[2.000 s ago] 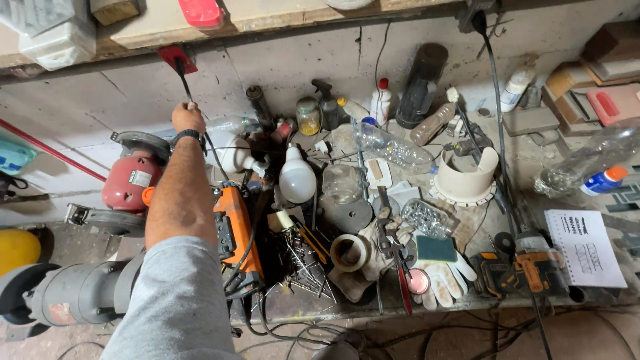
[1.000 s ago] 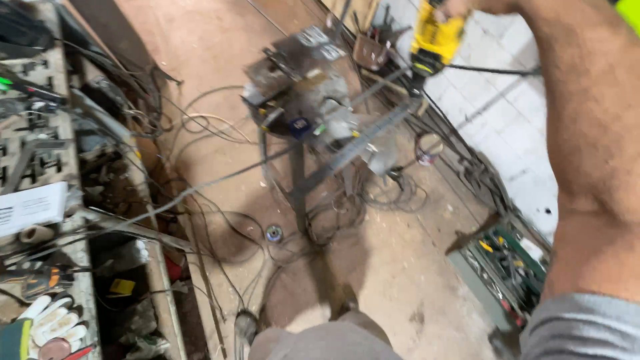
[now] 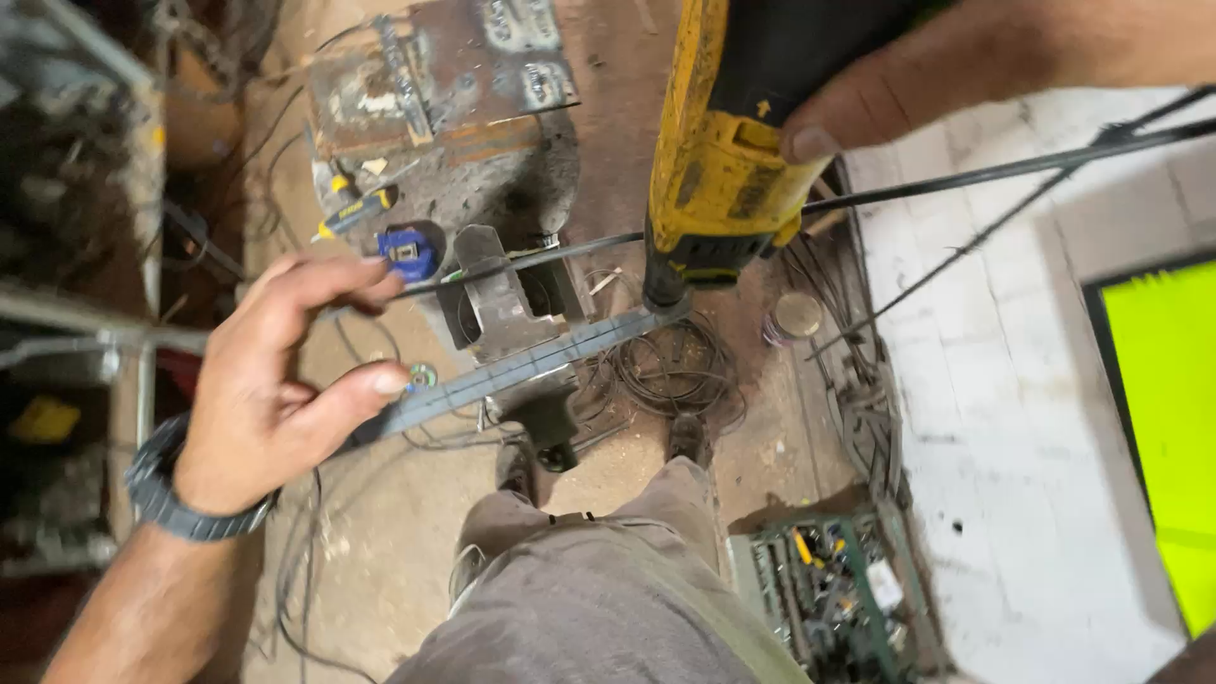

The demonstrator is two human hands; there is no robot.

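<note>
My right hand (image 3: 883, 104) grips a yellow and black power tool (image 3: 727, 180), held upright with its head low, beside the right end of a long grey metal bar (image 3: 513, 372). Whether the tool touches the bar I cannot tell. A bench vise (image 3: 541, 408) holds the bar across its jaws. At the bar's left end, my left hand (image 3: 275, 380) is raised with thumb and fingers apart, holding nothing, a dark watch on its wrist. A black cable (image 3: 532, 258) runs between that hand and the tool.
Behind the vise lie rusty metal plates (image 3: 446, 76), a blue tape measure (image 3: 408, 253) and a yellow-grey hand tool (image 3: 353, 211). Coiled cable (image 3: 674, 366) and a round can (image 3: 793, 318) are on the floor. An open toolbox (image 3: 826, 589) stands lower right, near the white wall (image 3: 988, 427).
The view has swung from the cluttered bench to the vise stand and moved closer to it. My left hand has come into view, and the power tool is now low by the bar's right end.
</note>
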